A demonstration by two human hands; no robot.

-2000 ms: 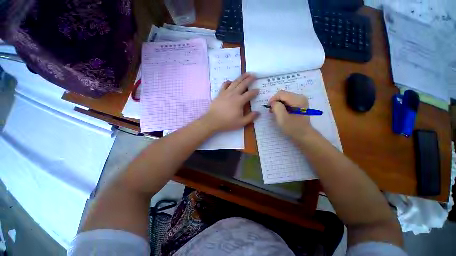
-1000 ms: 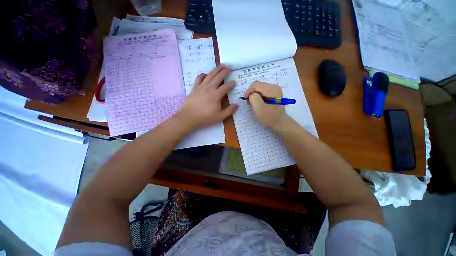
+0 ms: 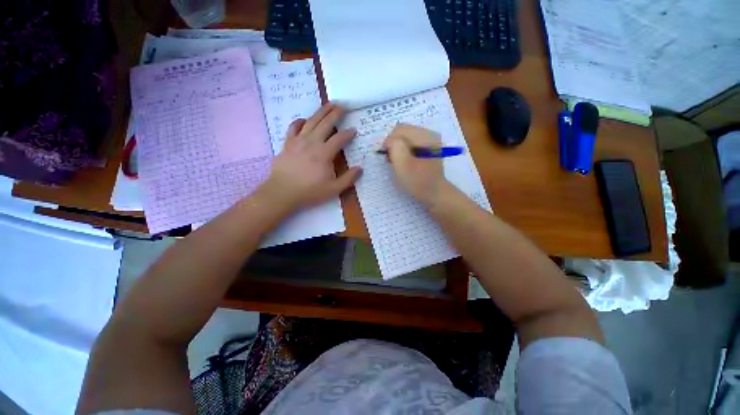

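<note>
The form pad (image 3: 414,219) lies on the desk with its cover sheet folded back over the top. My right hand (image 3: 414,162) is shut on a blue pen (image 3: 439,151), its tip on the upper rows of the pad's grid. My left hand (image 3: 311,160) lies flat with fingers spread, on the white handwritten sheet (image 3: 292,91) and against the pad's left edge. It holds nothing. A pink form copy (image 3: 199,134) lies left of it, over other papers.
A keyboard (image 3: 479,31) is behind the pad. A mouse (image 3: 509,116), a blue stapler-like object (image 3: 578,138) and a black phone (image 3: 623,207) are on the right. A clear cup (image 3: 200,10) stands back left. An open drawer (image 3: 324,298) is at my lap.
The whole view has shifted, so the desk and papers appear further left. My right hand still holds the pen on the pad's upper rows. My left hand stays flat by the pad.
</note>
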